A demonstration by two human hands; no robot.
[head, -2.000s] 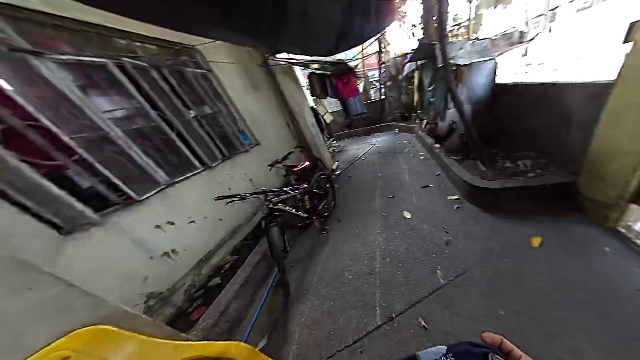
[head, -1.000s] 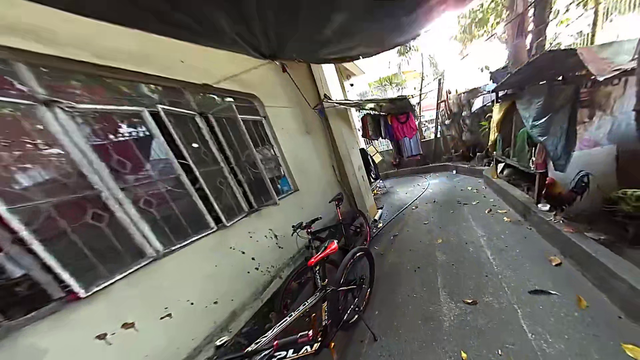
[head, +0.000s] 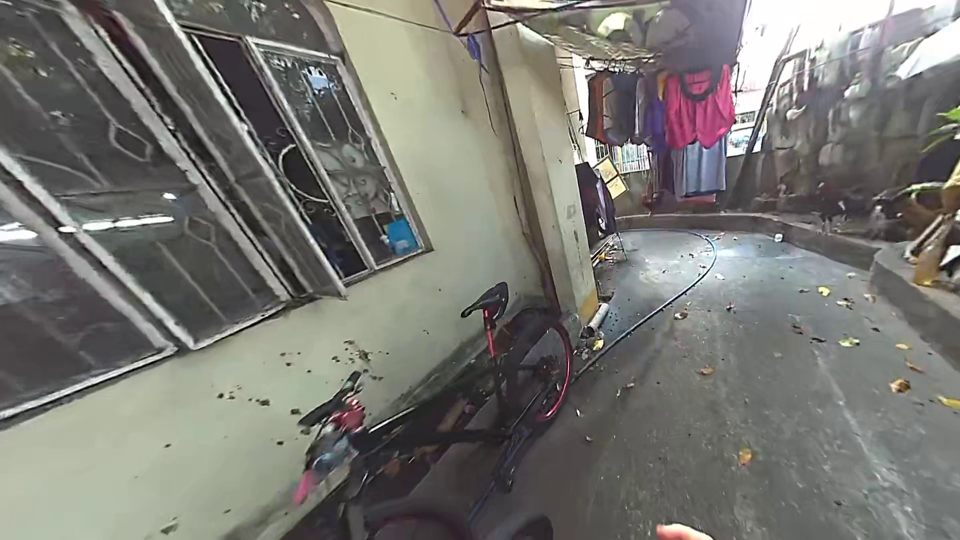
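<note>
Only a fingertip of my right hand [head: 682,532] shows at the bottom edge, right of the middle; the rest is cut off, so what it holds is hidden. My left hand is out of view. The visible fingertip is over the concrete path, to the right of a dark bicycle with a red-rimmed wheel [head: 559,375] and a black saddle [head: 491,298]. That bicycle stands beside the pale wall [head: 450,172]. A long hose [head: 649,319] curves along the path beyond it.
Windows with metal frames [head: 345,259] stand ajar on the left. Clothes, among them a pink garment [head: 699,112], hang ahead under a roof. A concrete curb [head: 919,300] borders the path on the right. Fallen leaves [head: 900,385] are scattered on the path.
The view has moved forward along the path, with the hanging clothes now nearer. The yellow object at the lower left two seconds ago is out of view. A fingertip, unseen one second ago, shows below.
</note>
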